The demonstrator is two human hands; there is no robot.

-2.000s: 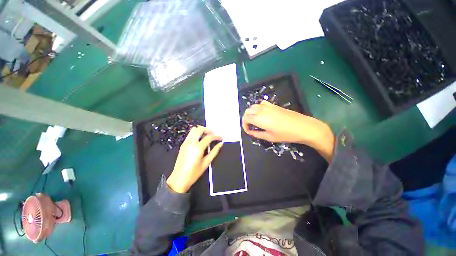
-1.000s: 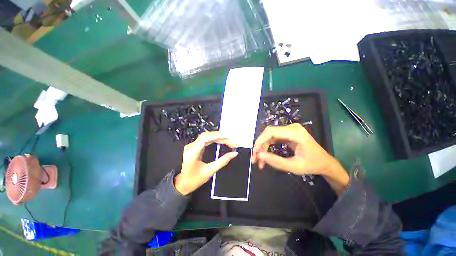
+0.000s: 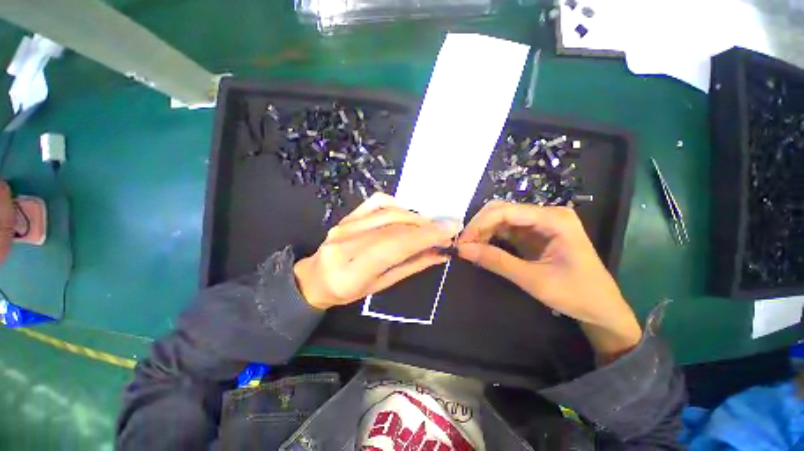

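Note:
The black tray (image 3: 300, 321) lies in front of me with a pile of small black parts (image 3: 331, 150) on its left side and another pile (image 3: 538, 167) on its right. A white strip (image 3: 463, 119) crosses the tray's middle. Its lower end is a black rectangle with a thin white border (image 3: 405, 299). My left hand (image 3: 375, 251) lies over the joint between them, fingertips together. My right hand (image 3: 542, 255) meets it, thumb and index finger pinched. A tiny dark part (image 3: 450, 252) shows between the fingertips; which hand grips it is hard to tell.
Tweezers (image 3: 670, 204) lie right of the tray. A second tray of dark parts (image 3: 730, 176) stands farther right. Clear plastic trays (image 3: 388, 11) and white paper (image 3: 670, 40) are at the back. A pale post (image 3: 115, 48), white plug (image 3: 53, 148) and part of a pink fan (image 3: 29, 220) are left.
The view has shifted closer over the tray. My hands, apart before, have come together at the fingertips over the strip. The left hand's fingers have closed over the black rectangle's upper part.

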